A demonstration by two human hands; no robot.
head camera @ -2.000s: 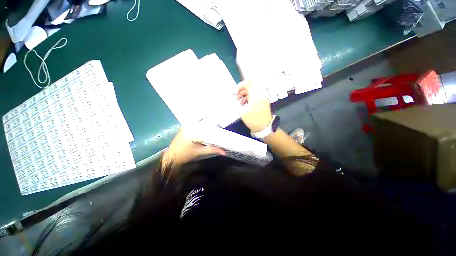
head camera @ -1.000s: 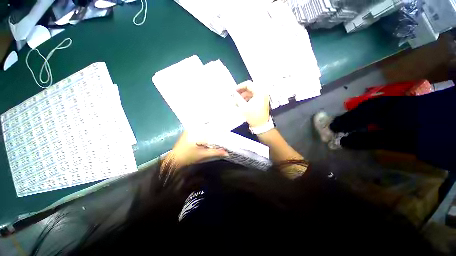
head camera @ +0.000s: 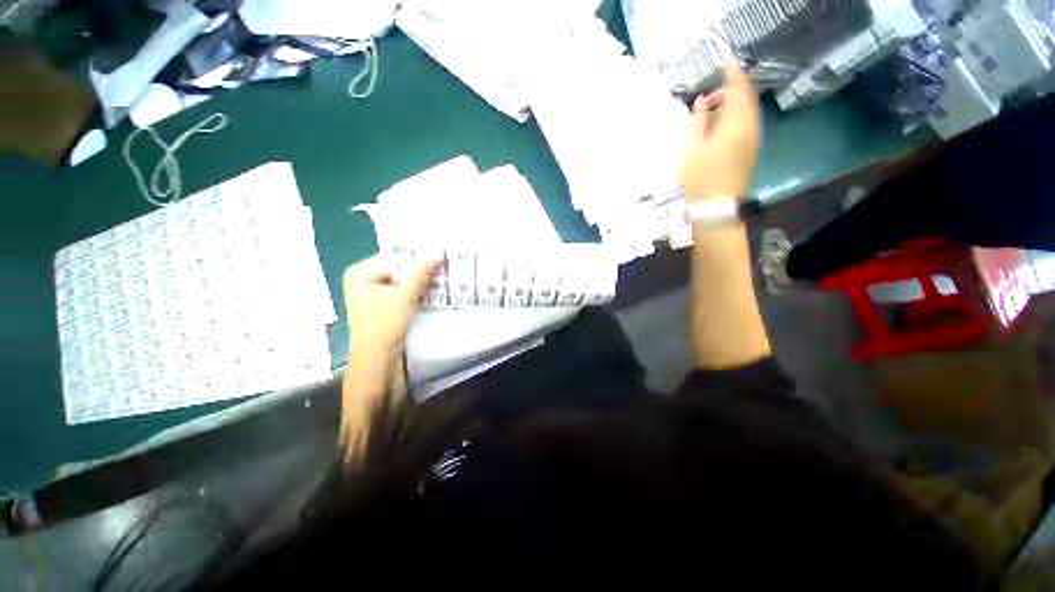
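Note:
A label sheet with a printed grid (head camera: 521, 279) is curled over at the bench's front edge. My left hand (head camera: 388, 303) grips its left end. White sheets (head camera: 474, 214) lie just behind it, overexposed. My right hand (head camera: 723, 145) is raised to the right, over the right end of a long white pile (head camera: 607, 121), near rows of thin white pieces (head camera: 775, 35). Its fingers are curled and blurred; I cannot tell whether they hold anything. A stack of label sheets (head camera: 191, 295) lies flat on the left.
The green bench mat (head camera: 289, 116) holds a white cord loop (head camera: 168, 156) and crumpled white and dark pieces (head camera: 197, 58) at the back left. A red plastic stool (head camera: 914, 301) stands on the floor at right, beside a person's dark-clothed leg (head camera: 856, 226).
My right hand has moved from the white sheets up and right to the rows of white pieces. The sheet at my left hand now shows its printed grid. The person at right has shifted.

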